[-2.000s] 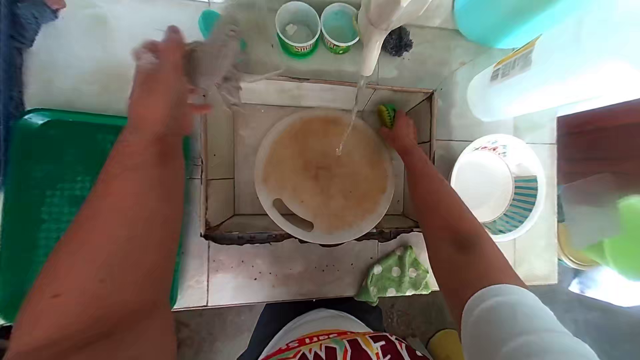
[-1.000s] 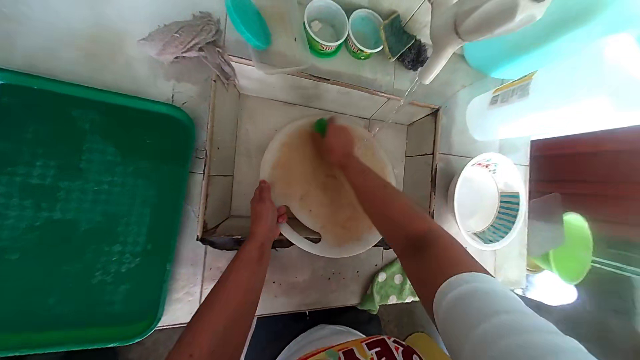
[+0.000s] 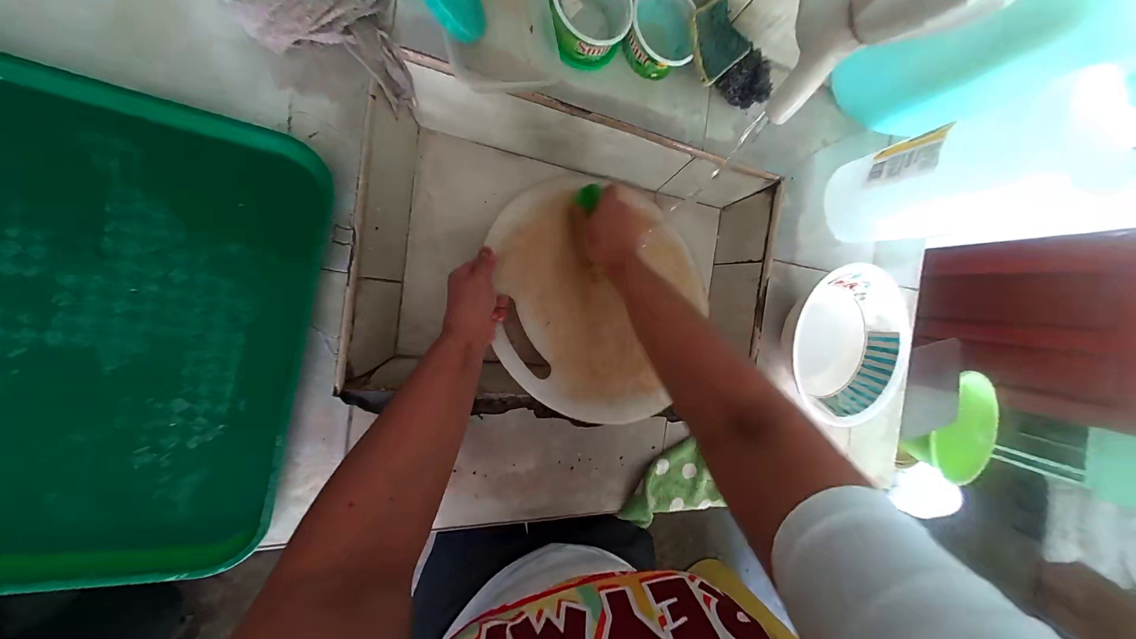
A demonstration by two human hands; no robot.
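A round white cutting board point(image 3: 568, 355) with brownish stains and a handle slot lies in a tiled sink point(image 3: 453, 177). My left hand point(image 3: 475, 300) grips its left rim just above the slot. On the upper part of the board my right hand point(image 3: 614, 229) presses down, closed on a small green scrubber point(image 3: 587, 197), blurred and mostly hidden by the fingers. A thin stream of water point(image 3: 719, 169) runs from the whitish faucet point(image 3: 803, 75) at the upper right towards the board, near the right hand.
A green tray point(image 3: 306, 160) lies on the left counter, a grey rag point(image 3: 306, 22) above it. Two plastic cups point(image 3: 593, 40), a green sponge point(image 3: 719, 43) and a dark scouring pad point(image 3: 745, 82) stand behind the sink. White bowls point(image 3: 874, 390) sit right; a green dotted cloth point(image 3: 674, 479) hangs in front.
Two seconds ago my left hand was near the grey rag; now it holds the board's left rim. My right hand has moved from the sink's right side onto the board with the green scrubber.
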